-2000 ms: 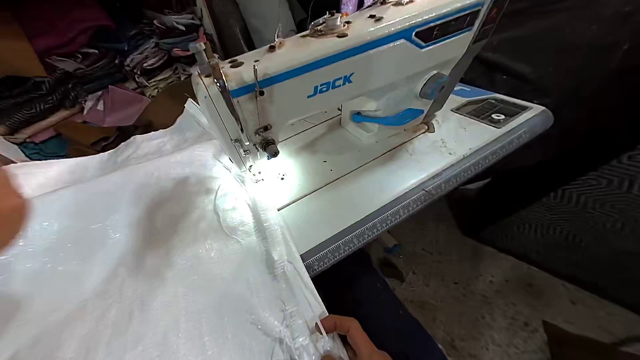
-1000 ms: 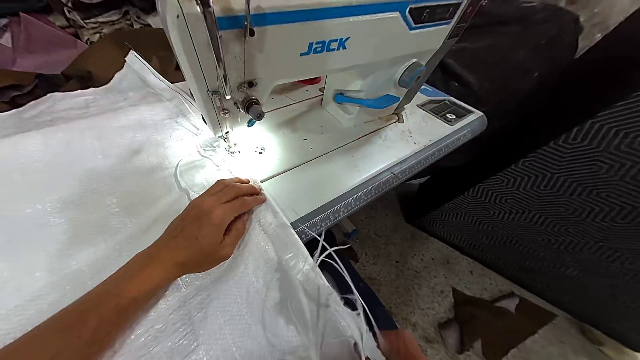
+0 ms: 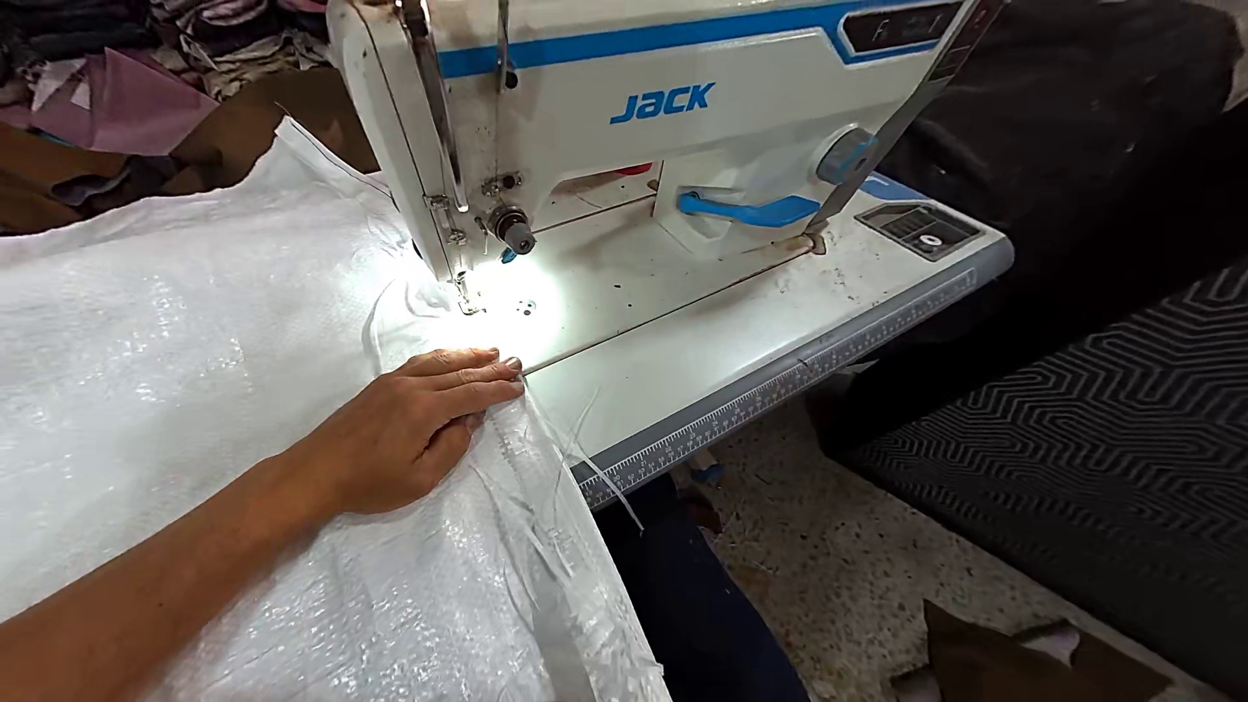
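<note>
My left hand (image 3: 414, 429) lies on a white woven plastic sheet (image 3: 175, 322), fingers together, fingertips at its edge just in front of the presser foot (image 3: 468, 300) of a white and blue Jack sewing machine (image 3: 585, 107). Whether the fingers pinch the sheet cannot be told. The sheet's edge passes beside the lit needle area, and loose white strands (image 3: 595, 463) hang from it over the front of the machine bed. My right hand is out of view.
Piled fabrics (image 3: 127, 97) stand behind at the left. A ruler strip (image 3: 721, 419) runs along the table's front edge. Brown scraps (image 3: 1024, 653) lie on the speckled floor. A dark patterned surface (image 3: 1102, 439) is at the right.
My left hand, blurred at the left edge two seconds ago, came onto the sheet near the needle and remains there. My right hand, earlier at the sheet's lower edge, has left the view.
</note>
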